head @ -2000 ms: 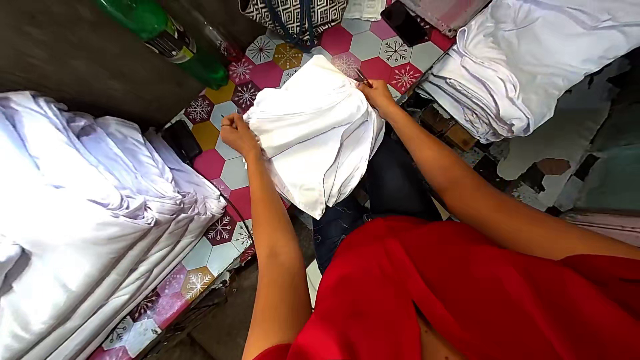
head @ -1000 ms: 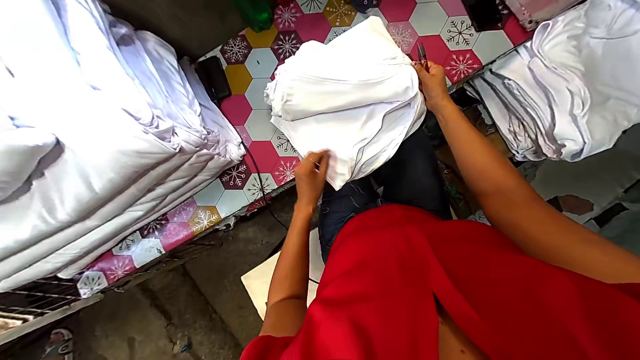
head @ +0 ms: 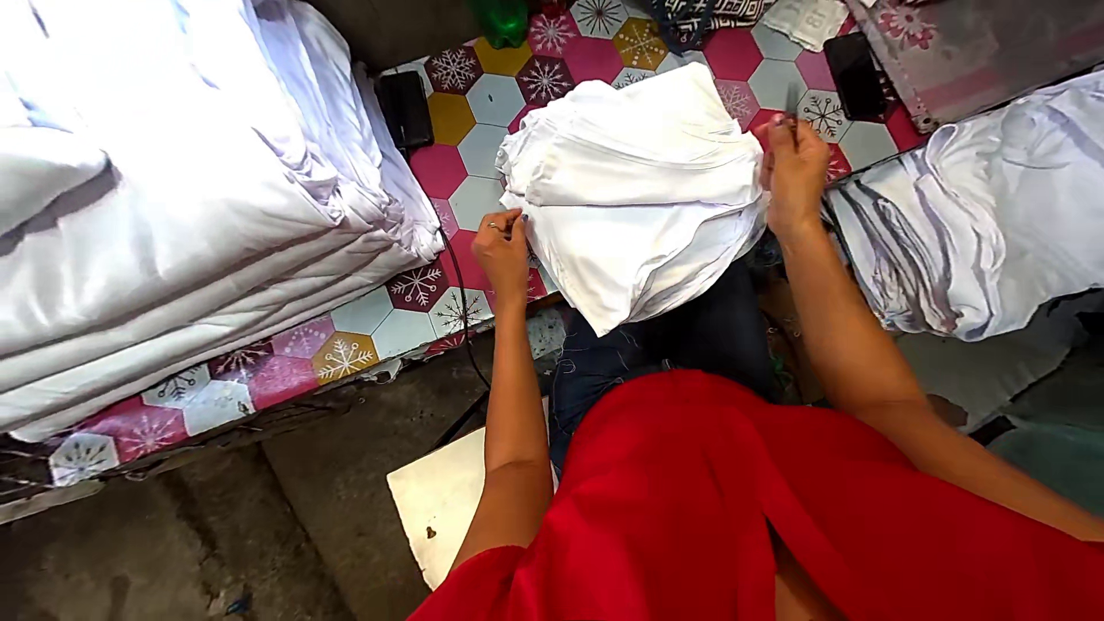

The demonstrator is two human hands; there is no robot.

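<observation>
A pile of folded white cloth pieces (head: 638, 190) lies over the edge of the patterned tabletop and above my lap. At its left edge, my left hand (head: 504, 250) pinches the cloth between thumb and fingers. My right hand (head: 793, 168) is at the pile's right edge, its fingers closed around a small dark tool (head: 792, 108) that points away from me; blur hides what kind of tool it is.
A tall stack of folded white fabric (head: 216, 207) fills the left side. More white cloth (head: 975, 207) lies at the right. Two dark phone-like objects (head: 405, 109) (head: 854, 76), a green bottle (head: 502, 21) and a patterned bag (head: 716, 13) rest on the snowflake-print tabletop (head: 345, 354). A black cable (head: 464, 302) hangs off its edge.
My left hand has moved from the pile's lower edge up to its left edge. My right hand stays at the right side with the tool.
</observation>
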